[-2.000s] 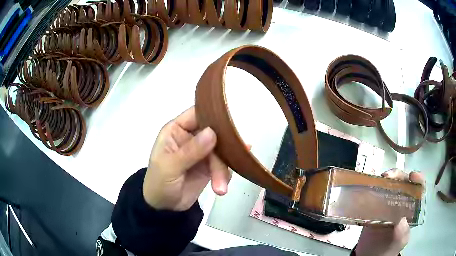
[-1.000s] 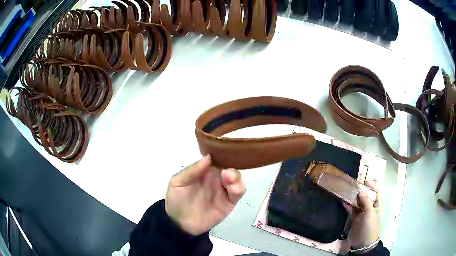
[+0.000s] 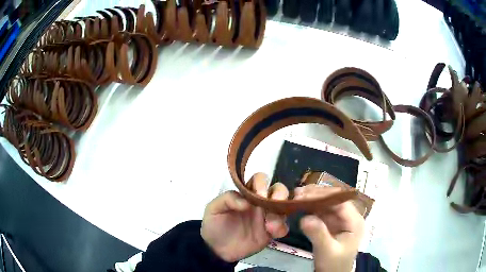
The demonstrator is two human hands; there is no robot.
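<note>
A curved brown leather strap (image 3: 238,139) with a dark strip along its inside stands in an open C-shape. My left hand (image 3: 240,220) grips its lower part between thumb and fingers. My right hand (image 3: 333,226) is at the strap's lower end, fingers behind it and thumb in front; whether it grips the strap is hard to tell. The edge paint applicator (image 3: 326,180) lies on the black pad (image 3: 293,159), partly hidden behind the strap and my right hand. The pad rests on a pale printed sheet (image 3: 373,178).
Rows of brown straps (image 3: 69,101) stand at the left and far side of the white table (image 3: 176,122). Black straps (image 3: 341,18) stand at the far side. Coiled brown straps (image 3: 354,79) lie behind the pad. A loose pile (image 3: 474,143) lies at far right.
My right hand has let go of the applicator and moved left to the strap's lower end. The strap has turned so its opening faces right. The view has shifted slightly.
</note>
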